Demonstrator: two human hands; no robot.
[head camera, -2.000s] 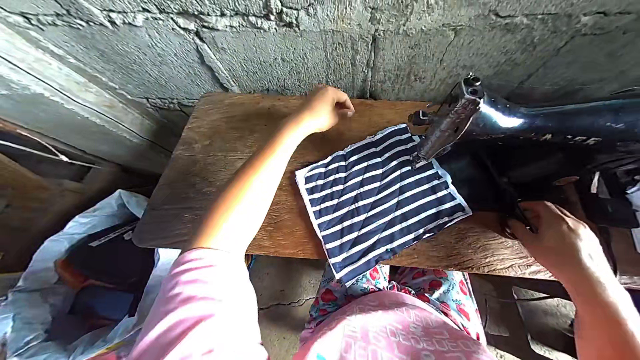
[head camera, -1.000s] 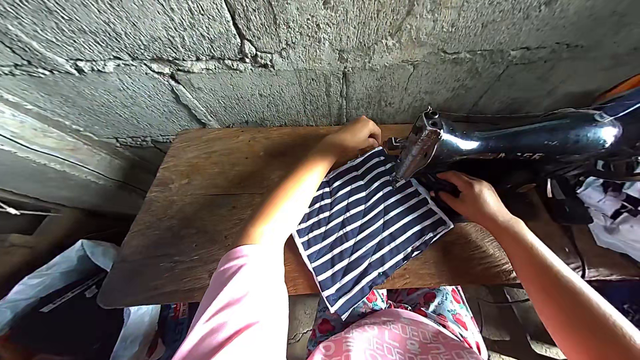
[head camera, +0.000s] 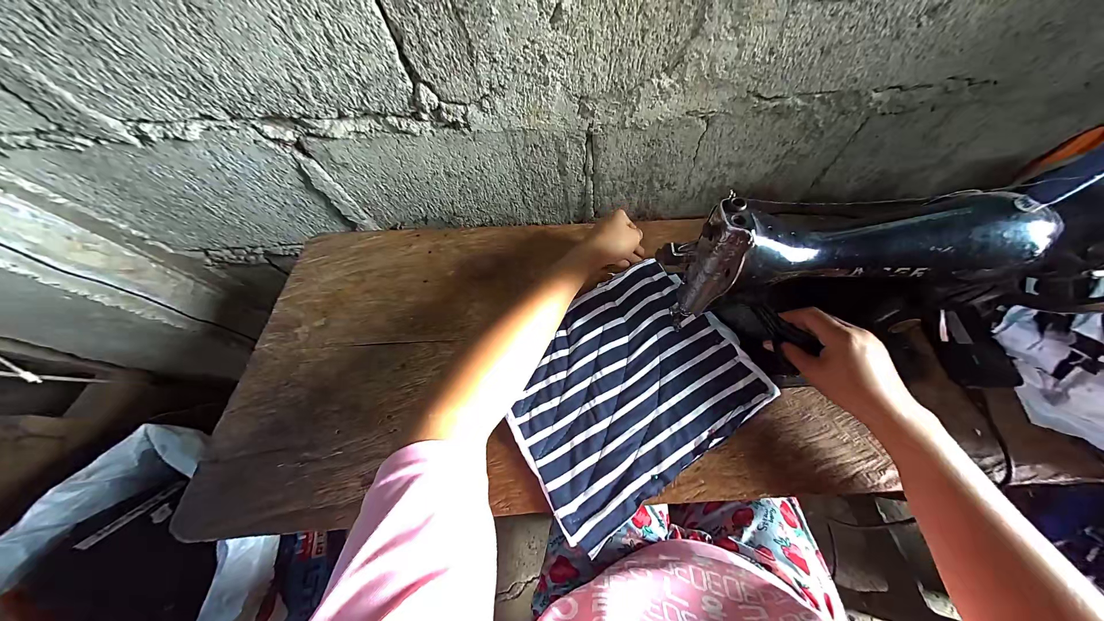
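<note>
A navy-and-white striped square of cloth (head camera: 634, 392) with white edging lies on the wooden sewing table, its upper right part under the head of a black sewing machine (head camera: 906, 241). My left hand (head camera: 617, 241) is at the cloth's far corner, behind the machine's needle end; its fingertips are partly hidden, so whether they pinch the cloth is unclear. To the right of the needle, my right hand (head camera: 841, 358) is closed around the black handles of scissors (head camera: 798, 335). The scissors' blades are hard to make out against the dark machine bed.
The wooden tabletop (head camera: 362, 379) extends left of the cloth. A cracked concrete block wall (head camera: 483, 172) stands right behind it. White and dark fabric pieces (head camera: 1052, 362) lie at the right. A white plastic bag (head camera: 147, 466) with dark contents sits below left.
My left hand has moved to the cloth's far corner from the bare wood beside it. My right hand with the scissors has come nearer the needle end. The view has shifted.
</note>
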